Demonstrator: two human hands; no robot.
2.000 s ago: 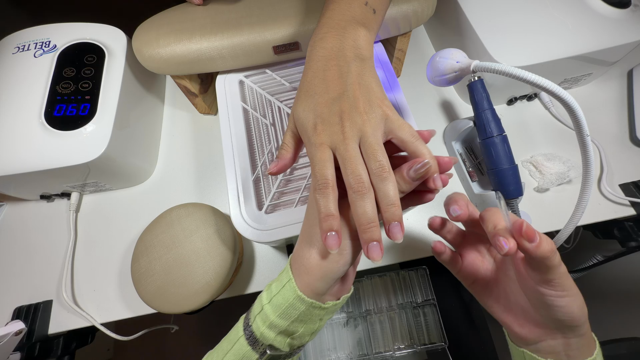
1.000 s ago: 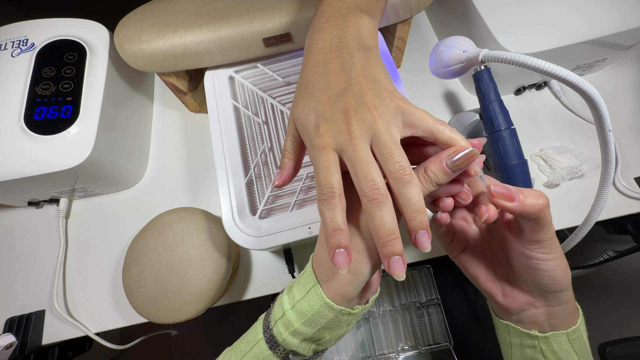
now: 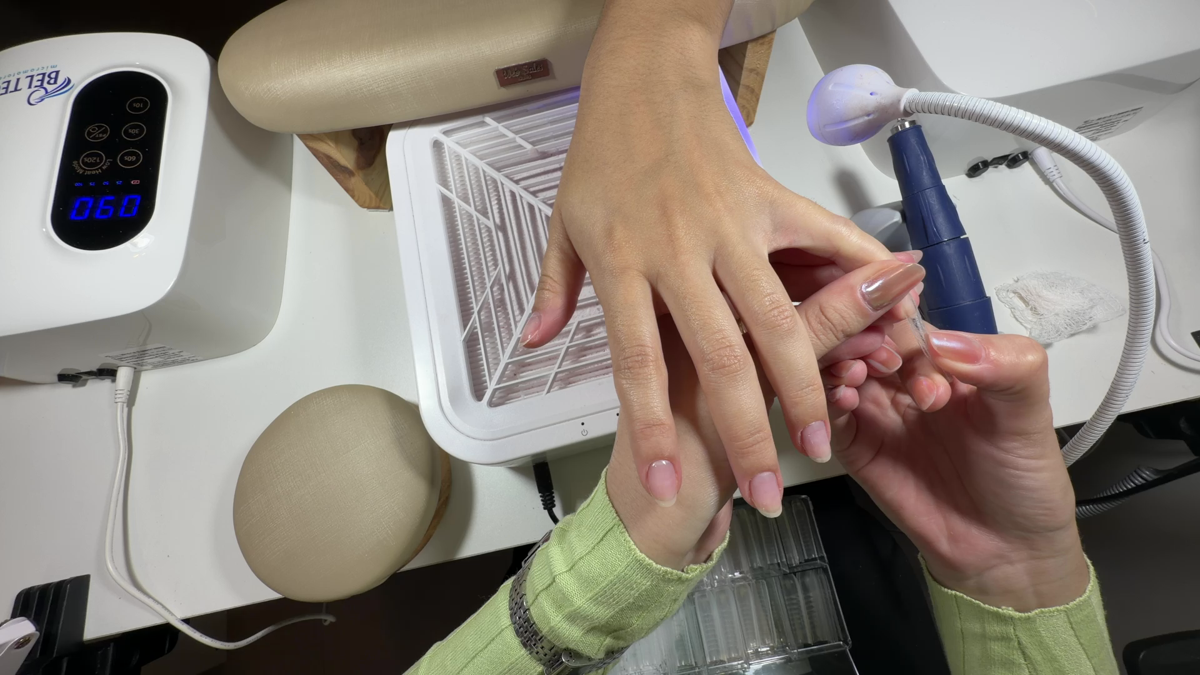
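Observation:
Another person's hand (image 3: 694, 253) reaches in from the top, palm down, over a white nail dust collector (image 3: 441, 412). My left hand (image 3: 834, 319) is under that hand and holds its little finger, my thumb with a shiny bronze nail on top. Between the thumb and fingers of my right hand (image 3: 984, 441) is a small clear piece, which looks like a nail form or tip, at the end of the person's little finger. Part of my left hand is hidden beneath the other hand. A blue nail drill handpiece (image 3: 937, 230) stands upright just behind my fingers.
A white nail lamp (image 3: 225, 225) with a lit display is on the left. A round beige cushion (image 3: 328, 487) lies at the table's front edge, a long beige armrest (image 3: 394, 66) behind. At right are a white flexible hose (image 3: 1125, 206) and crumpled white gauze (image 3: 1059, 305). Clear boxes (image 3: 769, 600) sit below.
My right hand has moved left and up from beside the other hands to the person's little finger, and its fingers have closed on the small clear piece there.

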